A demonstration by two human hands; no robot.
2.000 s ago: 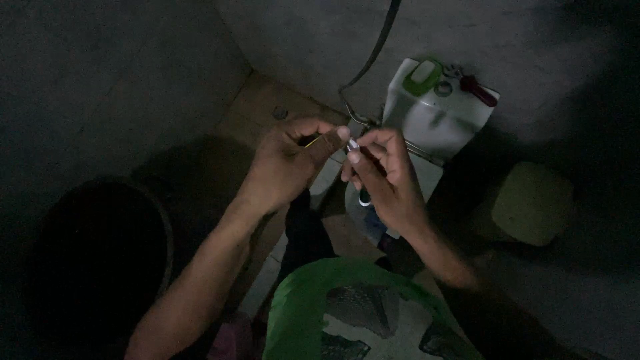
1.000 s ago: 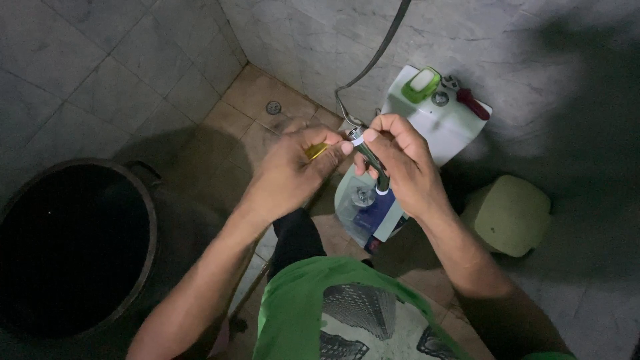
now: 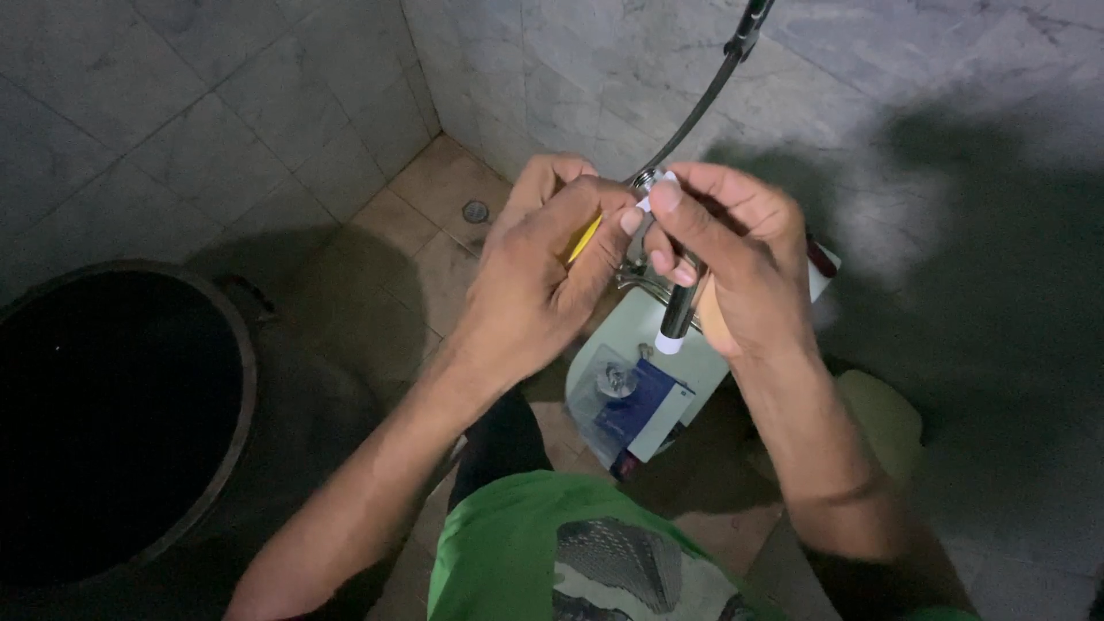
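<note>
My left hand (image 3: 552, 259) has its thumb and index finger pinched at a small white piece (image 3: 643, 204), with a thin yellow item (image 3: 586, 239) against its fingers. Close beside it, my right hand (image 3: 733, 250) pinches the white piece's upper part and has its lower fingers around a dark cylinder (image 3: 679, 306) with a white end. A shiny metal threaded fitting (image 3: 645, 179) shows between the fingertips of both hands. A dark flexible hose (image 3: 703, 103) runs down from the top to behind the hands. Fingers hide how these parts join.
Below my hands, a pale toilet lid (image 3: 617, 323) bears a clear plastic package (image 3: 604, 405) and a blue-and-white box (image 3: 647, 414). A large dark round tub (image 3: 246, 379) stands left. A dark red handle (image 3: 819, 257) lies behind my right hand; a pale container (image 3: 880, 423) is at right.
The scene has grown brighter and the view has shifted. Both hands stay close together at the small parts. The dark cylinder's lower end now shows below my right hand's fingers.
</note>
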